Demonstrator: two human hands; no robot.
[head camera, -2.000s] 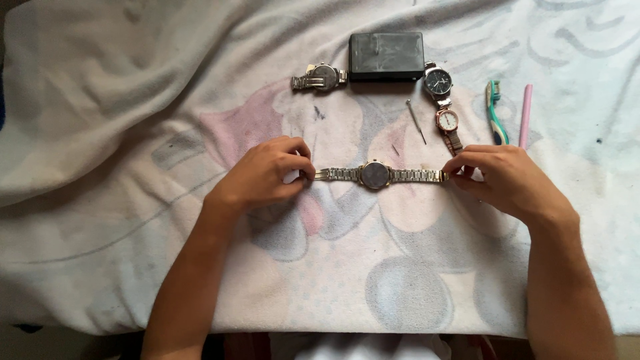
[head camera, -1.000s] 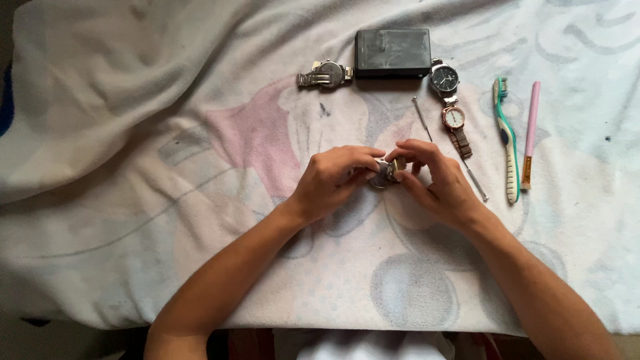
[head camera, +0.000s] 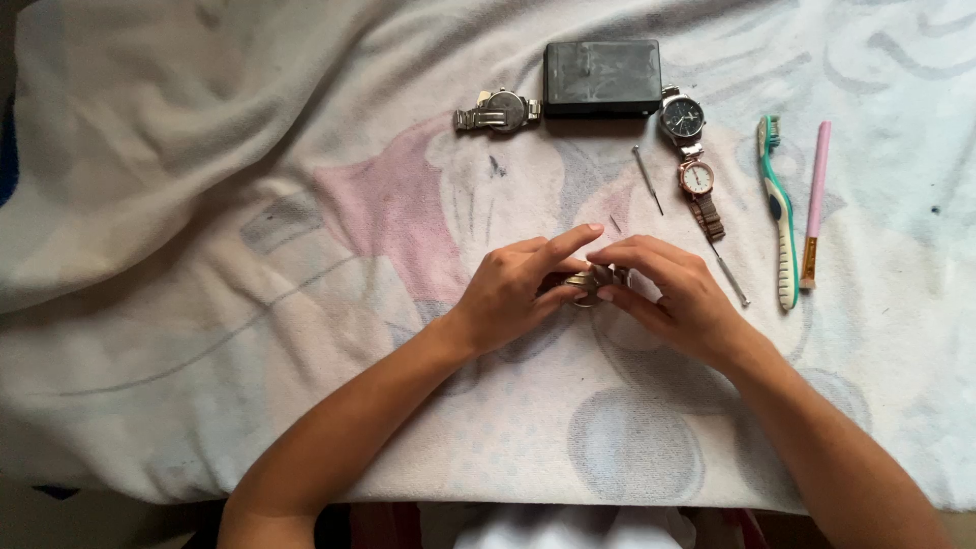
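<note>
Between my two hands is a metal-band wristwatch (head camera: 585, 288), its band folded over and partly hidden by fingers. My left hand (head camera: 526, 282) grips its left side with thumb and fingers, the index finger raised. My right hand (head camera: 671, 293) pinches the band at the right side. Just above my right hand, a small thin dark piece (head camera: 616, 223) lies on the cloth. A small screwdriver (head camera: 649, 181) lies farther up, and a second slim metal tool (head camera: 732, 280) rests to the right of my right hand.
Beyond my hands are a black box (head camera: 602, 76), a face-down metal watch (head camera: 505, 111), a black-dial watch (head camera: 682, 117) and a white-dial watch (head camera: 696, 177). A toothbrush (head camera: 779, 213) and a pink-handled brush (head camera: 818, 183) lie right. The patterned blanket (head camera: 229, 229) has folds at left.
Two seconds ago the watch lay stretched out flat with a hand at each end. My hands have since come together, and its band is now folded between them.
</note>
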